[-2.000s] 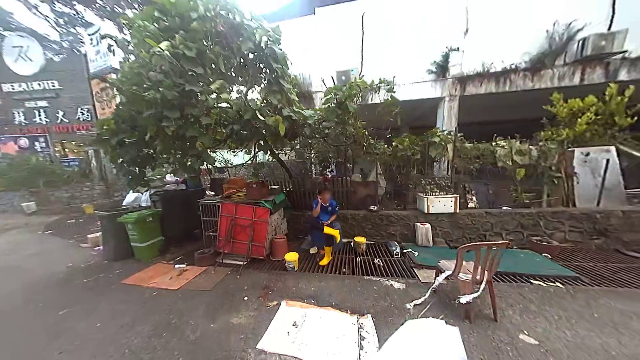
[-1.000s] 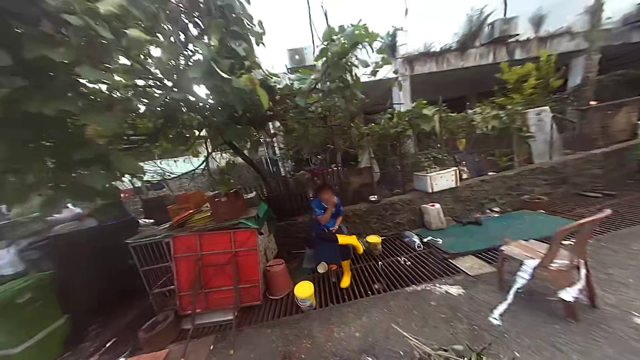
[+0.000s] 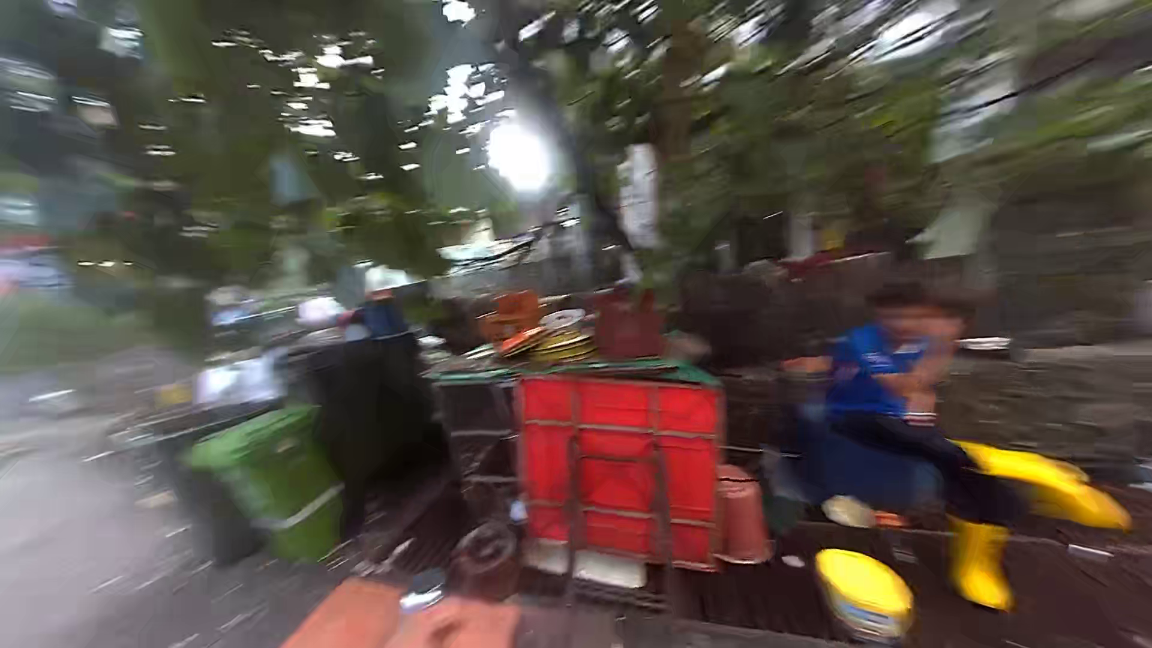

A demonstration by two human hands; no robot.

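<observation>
Neither my left hand nor my right hand shows in the head view. Ahead stands a red panel [image 3: 621, 468] in a metal frame, with stacked plates [image 3: 562, 344] and a dark red container [image 3: 628, 324] on the green-edged top above it. A reddish bucket [image 3: 742, 515] touches its right side. At the right sits a person [image 3: 868, 378] in a blue top and yellow rubber boots [image 3: 981, 562], one leg stretched out. A bucket with a yellow lid [image 3: 864, 589] stands on the grating in front. Motion blur hides finer detail.
A green wheeled bin [image 3: 274, 481] and a black bin [image 3: 373, 423] stand at the left, with bags heaped behind. Orange-red boards [image 3: 405, 616] lie on the ground at the bottom. A low stone wall [image 3: 1071, 396] runs behind the person; tree branches hang overhead.
The view has swung left and come closer to the red panel and the seated person. The wooden chair and green mat of the earlier frames are out of view.
</observation>
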